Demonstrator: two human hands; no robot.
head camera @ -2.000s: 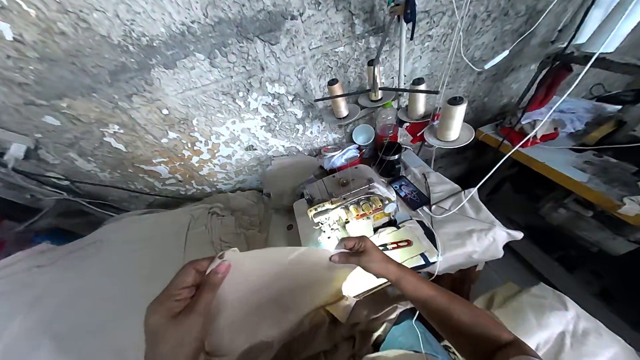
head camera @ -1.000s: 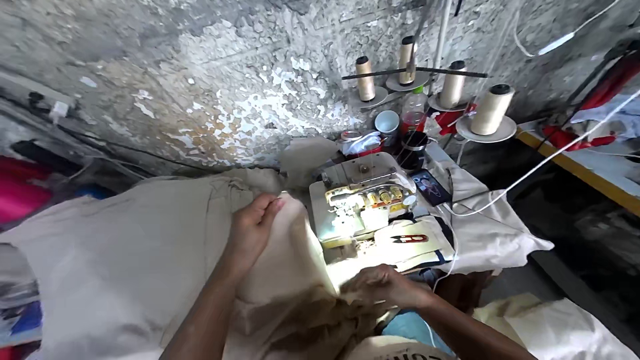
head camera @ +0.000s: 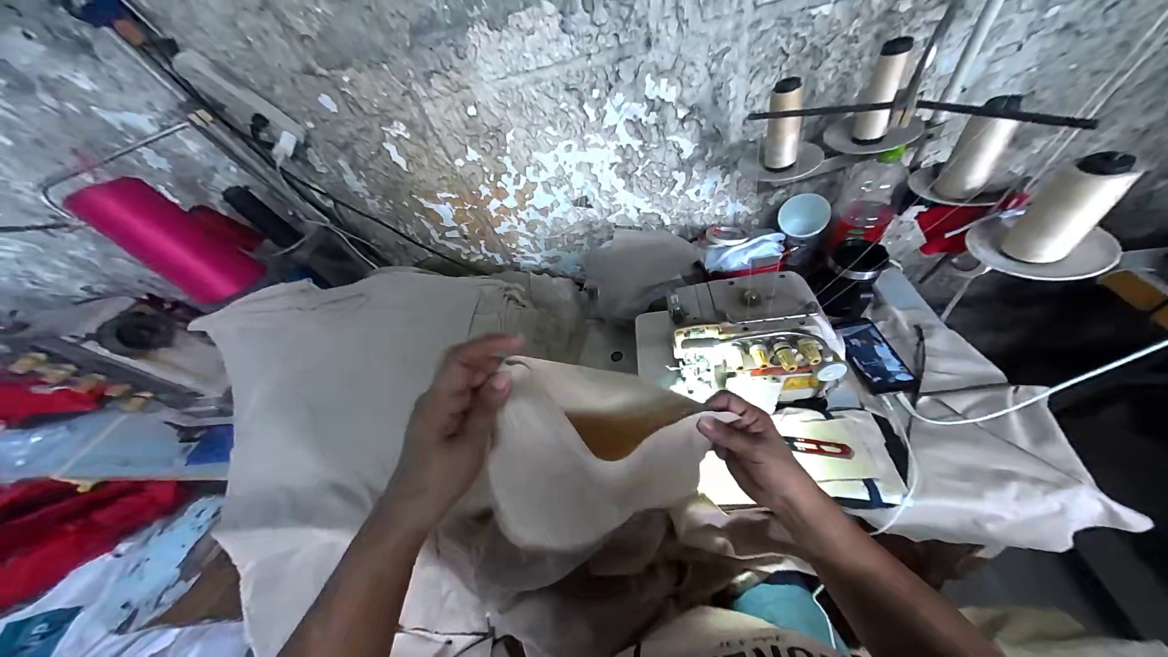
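My left hand (head camera: 461, 411) pinches one edge of a beige fabric piece (head camera: 575, 493) between thumb and fingers. My right hand (head camera: 744, 438) grips another edge of it, so the cloth hangs between them with an open fold at the top. Just behind my right hand stands an overlock sewing machine (head camera: 753, 310) with its lamp lit. Red-handled thread snips (head camera: 821, 447) lie on the pale machine cover beside my right wrist. Flat beige fabric pieces (head camera: 338, 383) are spread out left of my left hand.
Cream thread cones (head camera: 1068, 210) stand on a rack at the back right. A phone (head camera: 878, 356) with a white cable, a cup (head camera: 804, 217) and a bottle (head camera: 862, 201) are near the machine. At the left are a pink thread cone (head camera: 164, 239) and red cloth (head camera: 82, 529). A rough wall stands behind.
The view has swung left. My right hand has risen from low beside the machine and now holds the fabric's edge up. The cloth is spread between both hands.
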